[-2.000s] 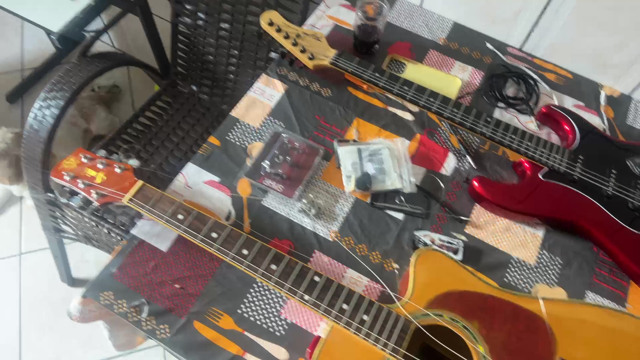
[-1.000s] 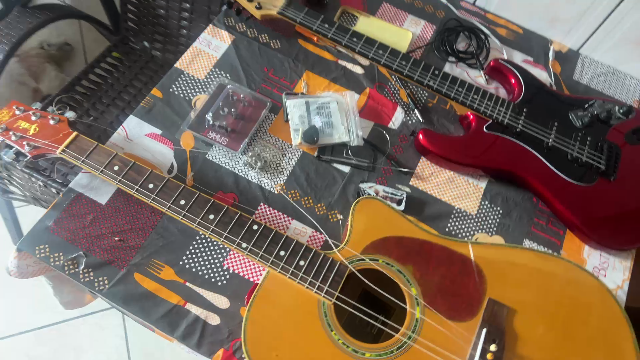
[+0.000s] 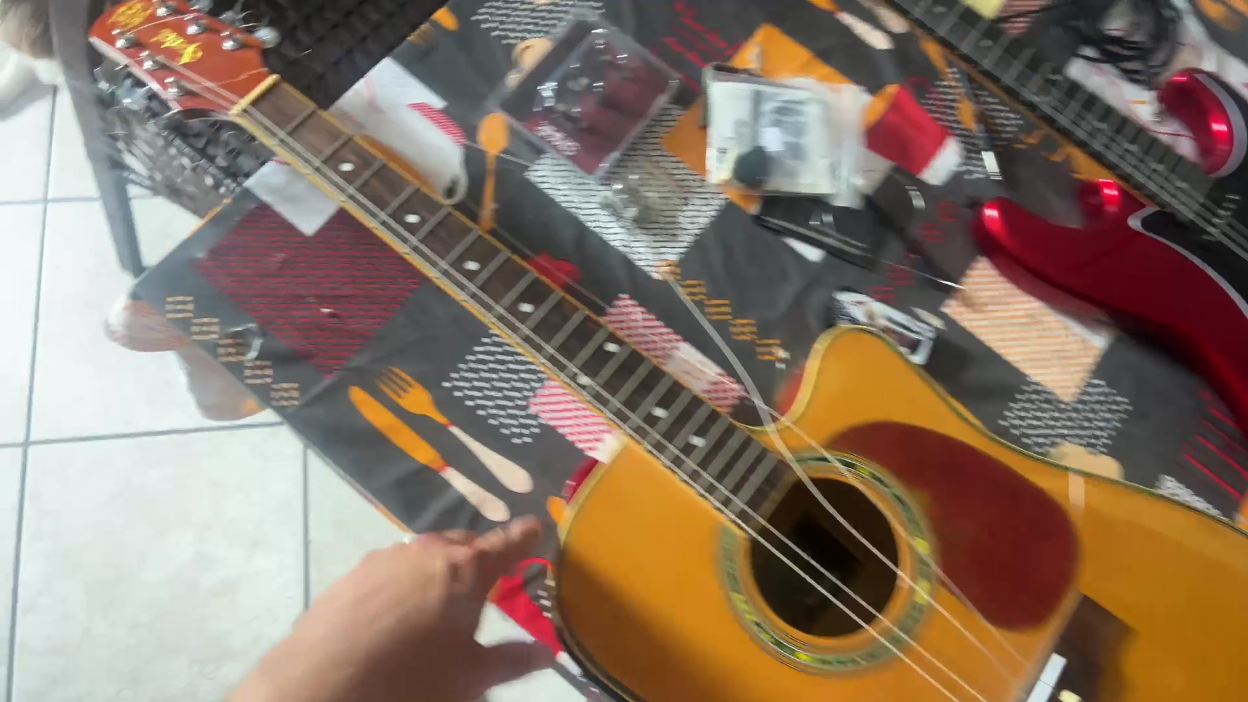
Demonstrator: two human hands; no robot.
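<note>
An acoustic guitar point(image 3: 643, 546) lies face up, its fretboard point(image 3: 526, 302) running to the orange-red headstock point(image 3: 185, 54) at upper left. Some strings lie along the neck, while a loose pale string point(image 3: 717, 336) curves over the table and the soundhole point(image 3: 829, 556). My left hand point(image 3: 419, 604) is at the bottom, beside the guitar's lower left edge, blurred, with thumb and fingers apart and nothing between them. Whether it touches the guitar or the cloth cannot be told. My right hand is out of view.
Beyond the neck lie a clear plastic case point(image 3: 595, 93), a plastic packet with a dark pick point(image 3: 780, 136), a coiled string point(image 3: 643, 195) and a black pouch or tool point(image 3: 824, 229). A red electric guitar point(image 3: 1121, 263) lies at right. A wicker chair point(image 3: 322, 39) stands at upper left.
My left hand has come into view at the bottom, beside the acoustic guitar's body. The view has moved closer to the acoustic guitar.
</note>
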